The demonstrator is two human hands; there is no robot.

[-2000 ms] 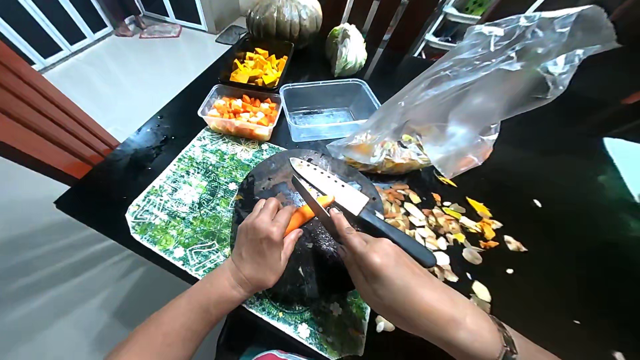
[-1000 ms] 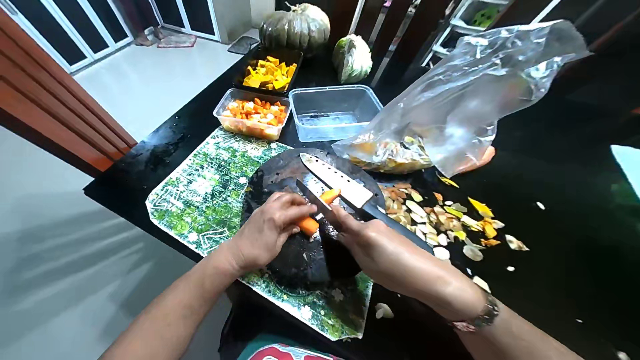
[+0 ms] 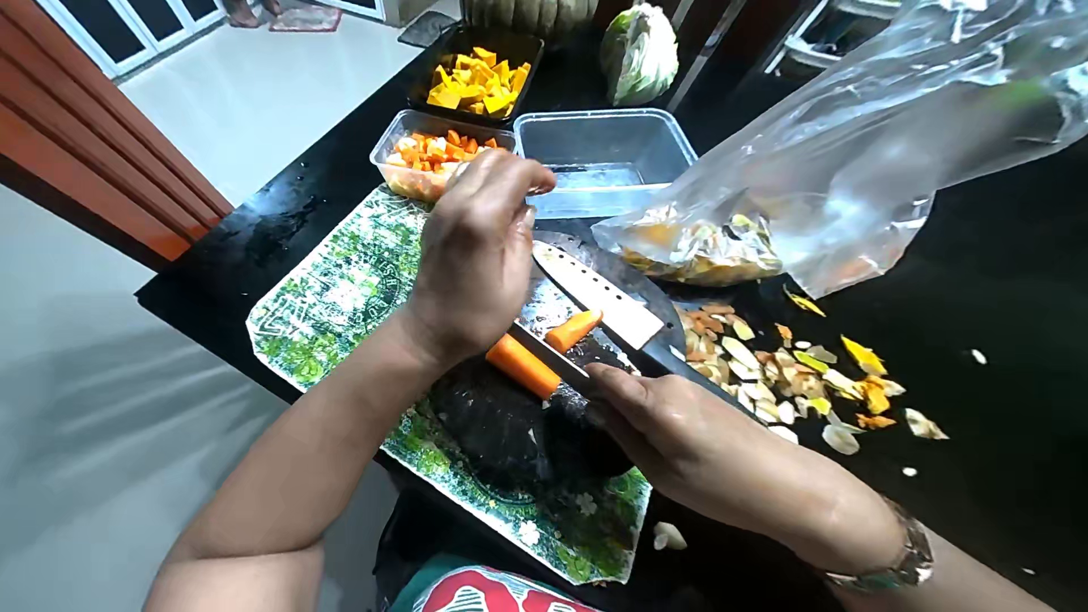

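My right hand (image 3: 659, 425) grips a dark-bladed knife (image 3: 548, 353), its blade between two carrot pieces on a round dark chopping board (image 3: 484, 425). The longer carrot piece (image 3: 523, 365) lies on the near side of the blade, the smaller carrot piece (image 3: 574, 330) beyond it. Raised above the board, my left hand (image 3: 480, 246) has its fingers bent near the container of cut carrot; whether something is between them cannot be seen. A white-bladed knife with a row of holes (image 3: 599, 293) rests on the board's far right, its dark handle partly behind my right hand.
Behind the board stand a tub of diced carrot (image 3: 408, 183), a clear plastic container (image 3: 608, 200) and a black tray of pumpkin pieces (image 3: 480, 85). A cabbage (image 3: 642, 55), a plastic bag of peelings (image 3: 722, 246) and loose peelings (image 3: 773, 374) are around. A green patterned mat (image 3: 331, 289) lies underneath.
My left hand has let go of the carrot and moved up and away from the board toward the containers. The carrot now lies in two separate pieces. My right hand still holds the knife.
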